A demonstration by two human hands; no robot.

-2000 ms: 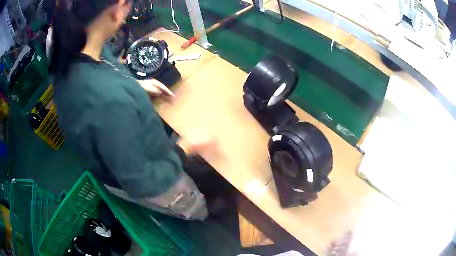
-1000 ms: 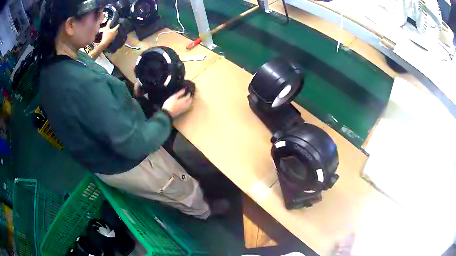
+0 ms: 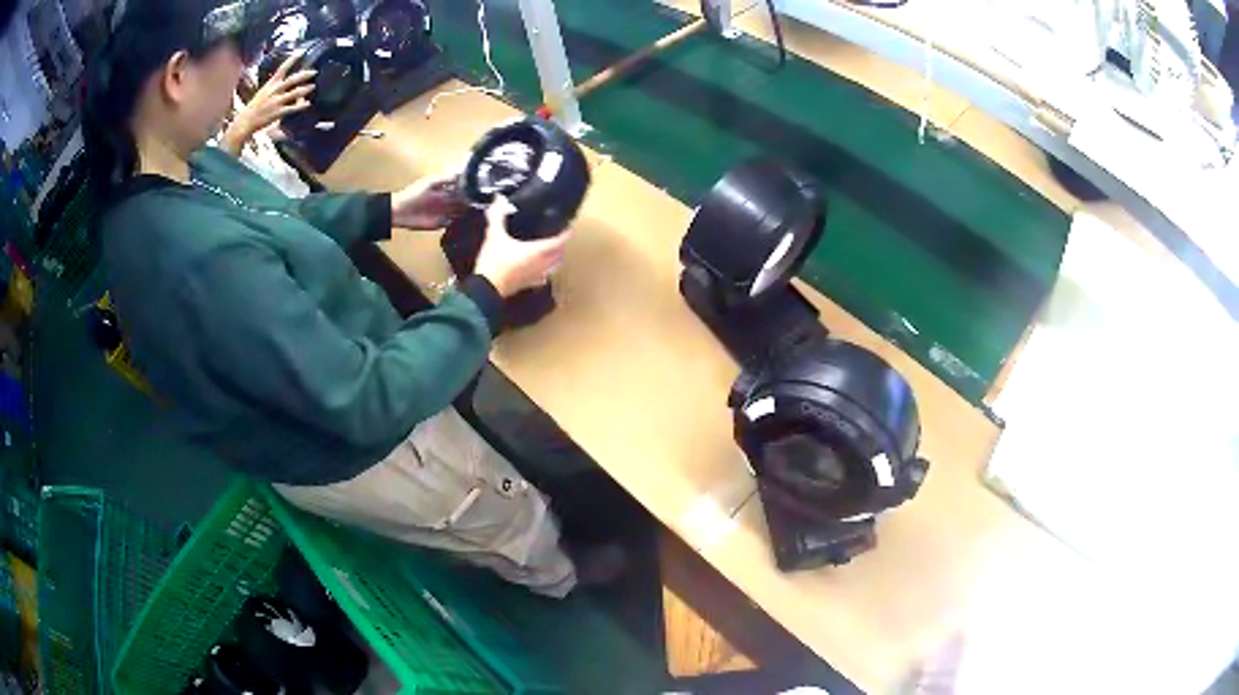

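Observation:
Two black fan units stand on the brown bench in front of me. The nearer fan unit [image 3: 832,432] has white marks on its round rim and its face towards me. The farther fan unit [image 3: 751,234] stands behind it, its drum turned sideways, with a white patch on the rim. My left hand is not in view. A faint pinkish patch lies in the glare at the bottom edge, right of centre; it may be part of my right hand, but it is too washed out to tell.
A person in green holds another fan unit [image 3: 530,177] farther along the bench [image 3: 612,326]. A second person's hand touches fans at the back left. The green belt [image 3: 870,204] runs beyond. Pale overexposed sheets or boards [image 3: 1101,394] lie right. A green crate [image 3: 204,584] stands lower left.
The other person has turned and shifted their fan unit right along the bench, with both hands now on it. The two near fan units stay put on the bench.

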